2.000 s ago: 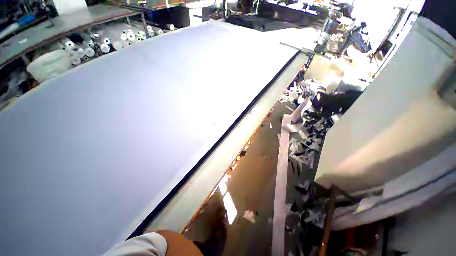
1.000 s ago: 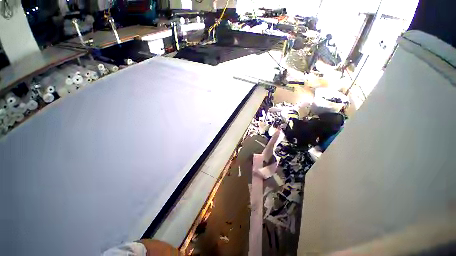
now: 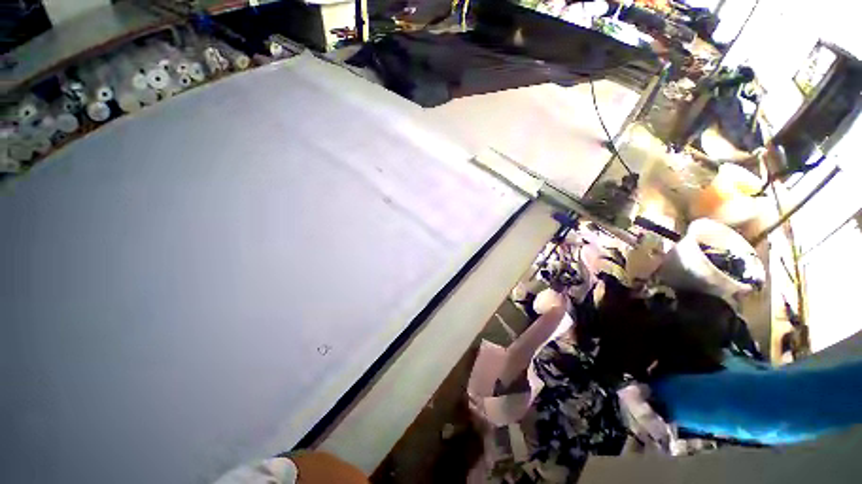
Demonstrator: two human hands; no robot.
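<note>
A huge pale lilac-white sheet [image 3: 208, 246] lies flat on the long table, with a few small handwritten marks on it. The dark edge of the fabric lay [image 3: 416, 326] runs along its right side, beside the bare pale table rim [image 3: 444, 369]. A pale straight strip [image 3: 508, 172] lies across the far end of the sheet. A white sleeve and a bit of bare arm show at the bottom edge. Neither of my hands is in the picture.
Offcuts [image 3: 577, 397] cover the floor right of the table. A white bucket [image 3: 711, 255] and a blue thing [image 3: 766, 402] stand at the right. Dark fabric [image 3: 425, 66] lies beyond the sheet. White rolls [image 3: 151, 77] fill the shelf at the far left.
The view has moved forward along the table. The sheet's far end, the strip and the bucket are nearer, and the blue thing shows larger at the right.
</note>
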